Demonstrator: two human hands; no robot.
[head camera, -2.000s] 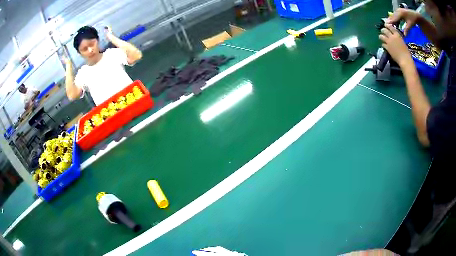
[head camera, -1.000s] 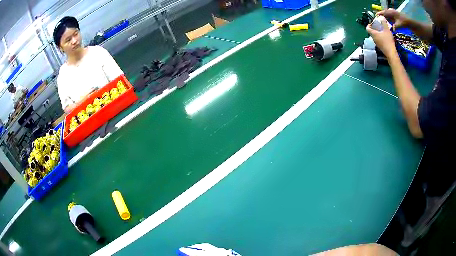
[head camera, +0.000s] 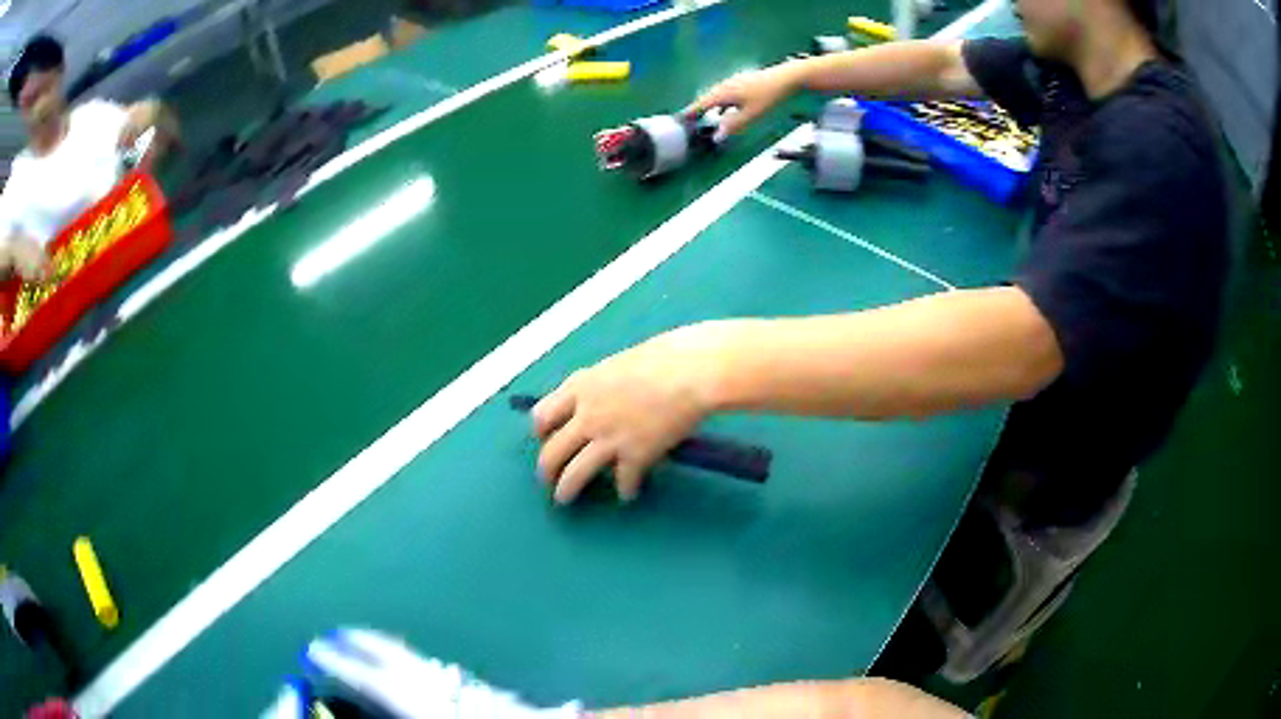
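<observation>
My right hand (head camera: 415, 683), in a white glove with blue fingertips, shows at the bottom edge, blurred and partly cut off. A small blue patch and something dark lie beside its fingertips; whether it grips anything cannot be told. My left hand cannot be made out. A yellow tube (head camera: 96, 580) lies on the belt at the lower left. A part-built microphone body (head camera: 25, 612), grey with a black handle, is cut off by the left edge. A small red piece (head camera: 51, 709) shows at the bottom left corner.
A neighbour's hand (head camera: 618, 414) covers a black-handled part (head camera: 724, 458) on the green tabletop (head camera: 787, 562); their other hand touches a microphone body (head camera: 660, 145) on the belt. Another body (head camera: 840, 148) stands near a blue bin (head camera: 969, 166). A person sits behind a red-orange bin (head camera: 92, 267).
The view has swung right. The neighbour's arms have spread, one hand now on the tabletop before me and one at the belt. My right glove shows more at the bottom edge.
</observation>
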